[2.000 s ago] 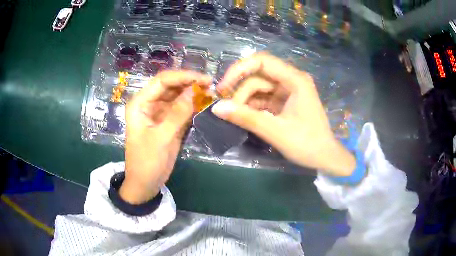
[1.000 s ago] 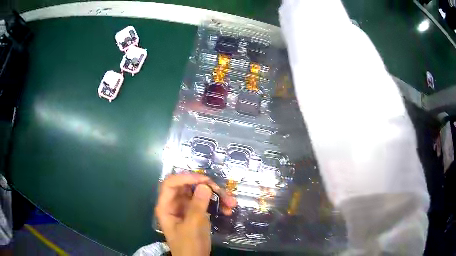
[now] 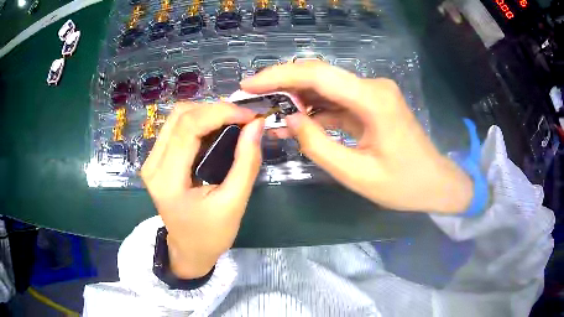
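Observation:
My right hand point(image 3: 365, 136) grips a white-framed housing point(image 3: 286, 106) with small electronics inside, over the clear tray. My left hand point(image 3: 201, 167) holds a dark display module point(image 3: 219, 156) with a pale edge, hanging between thumb and fingers. My left fingertips touch the housing's left side. The display's flex cable is mostly hidden by my left fingers, so I cannot tell whether it is joined to the housing.
The blister tray point(image 3: 99, 167) holds rows of dark screens and gold flexes point(image 3: 150, 121). Several white housings point(image 3: 56, 71) lie on the green mat point(image 3: 37, 142) at the far left. Red digits point(image 3: 506, 8) and dark equipment are at the upper right.
The view has swung back so both hands show centrally. My right hand, hidden behind its sleeve a second ago, now holds a housing against the display in my left hand.

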